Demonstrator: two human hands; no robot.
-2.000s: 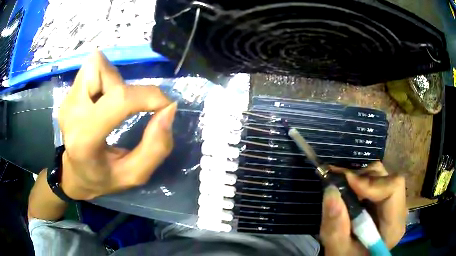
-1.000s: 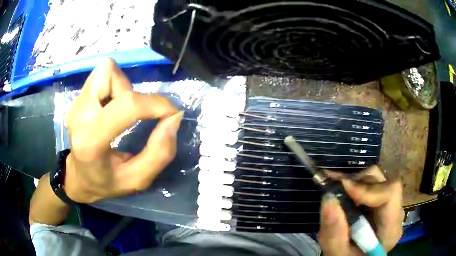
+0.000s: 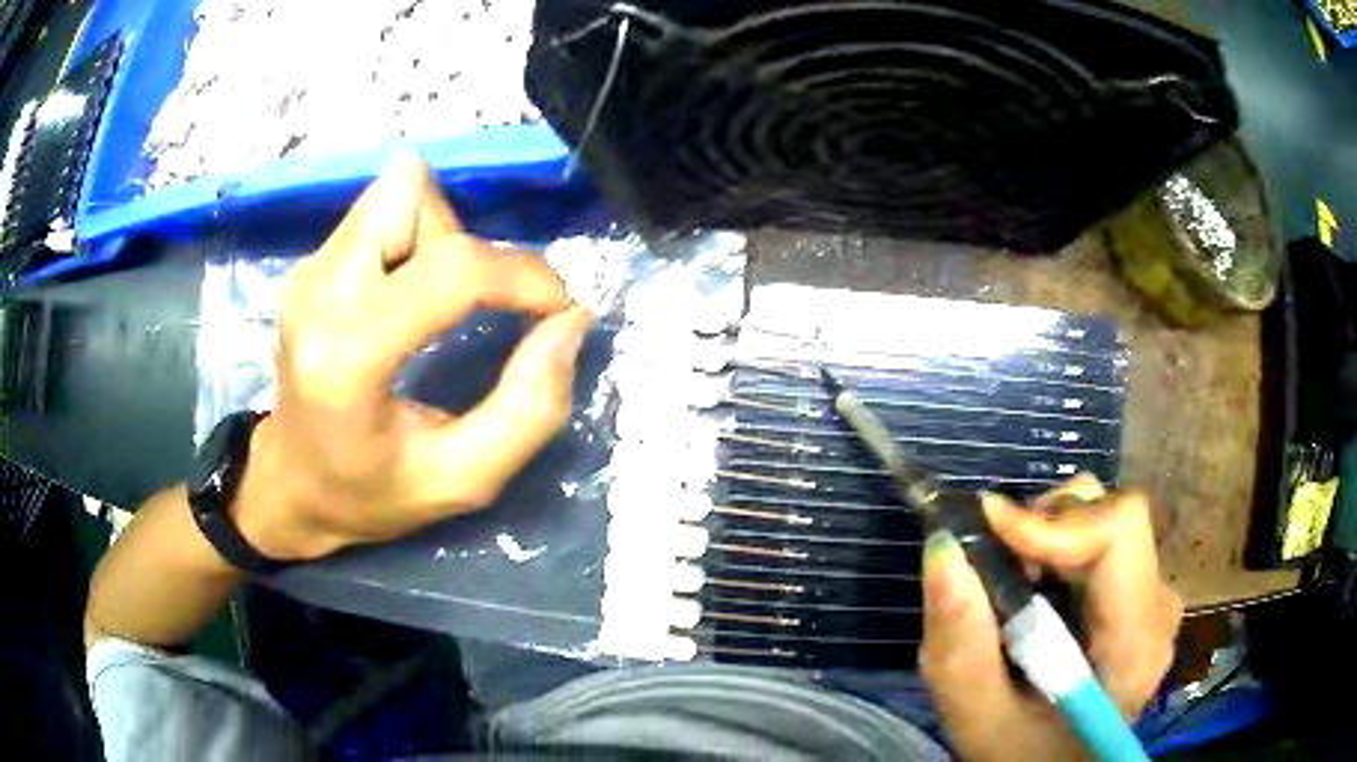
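My right hand (image 3: 1064,603) grips a soldering iron (image 3: 1049,648) with a black collar and a white and light-blue handle. Its tip is over the upper part of the black circuit strips (image 3: 923,521); I cannot tell if it touches. Thin coppery leads (image 3: 767,517) run along the strips' left part. White end pieces (image 3: 655,491) form a column left of the strips. My left hand (image 3: 432,357) is raised over the clear plastic sheet (image 3: 432,551), thumb and index fingertip pinched together. A fine strand between them cannot be made out. Glare covers the topmost strips.
A blue tray (image 3: 335,167) of small white pieces is at the upper left. The black fume extractor grille (image 3: 893,119) stands behind the strips. A round tip-cleaning tin (image 3: 1198,238) is at the upper right, a yellow sponge (image 3: 1310,514) at the right edge. The strips lie on a brown board (image 3: 1191,432).
My left hand has shifted right in the picture, still pinched. The iron's tip has moved slightly up and left. The view has shifted a little, and glare now whitens the top strips.
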